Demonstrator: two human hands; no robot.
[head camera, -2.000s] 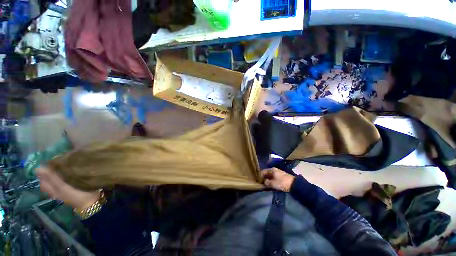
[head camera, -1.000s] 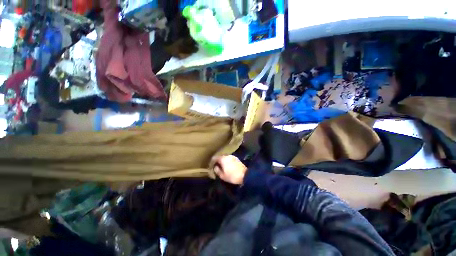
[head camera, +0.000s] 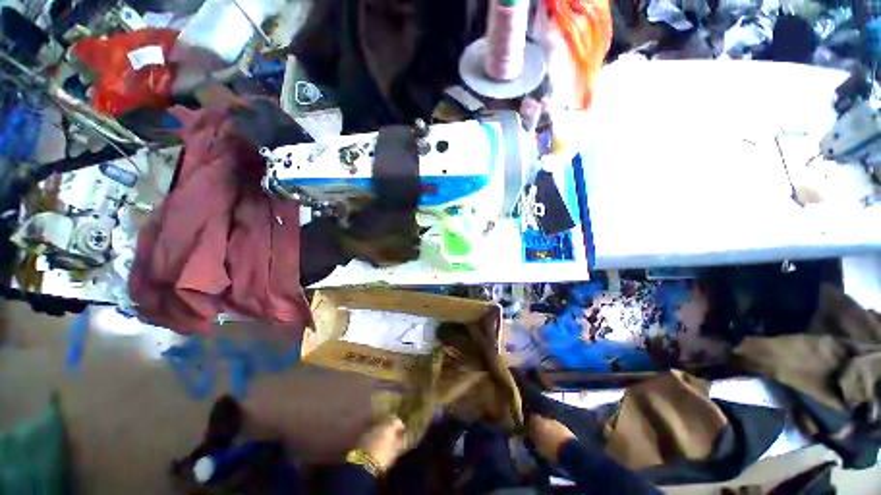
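Note:
The tan-brown cloth piece hangs bunched between my two hands, its upper part over the right end of the open cardboard carton. My left hand, with a gold band at the wrist, grips the cloth's lower left part, slightly blurred. My right hand is at the cloth's right edge; its fingers are partly hidden, so its hold is unclear. White wrapping shows inside the carton. A two-tone brown and black garment panel lies on a white board to the right.
A white and blue sewing machine stands on the table ahead, a pink thread cone behind it. Maroon cloth hangs over the table edge. Blue and black scraps lie beneath the table. More brown and black cloth lies far right.
The view has tilted up, showing more tables and the machine. The cloth, stretched far left before, is now bunched near the carton. My left hand has come back into view, closer to my right.

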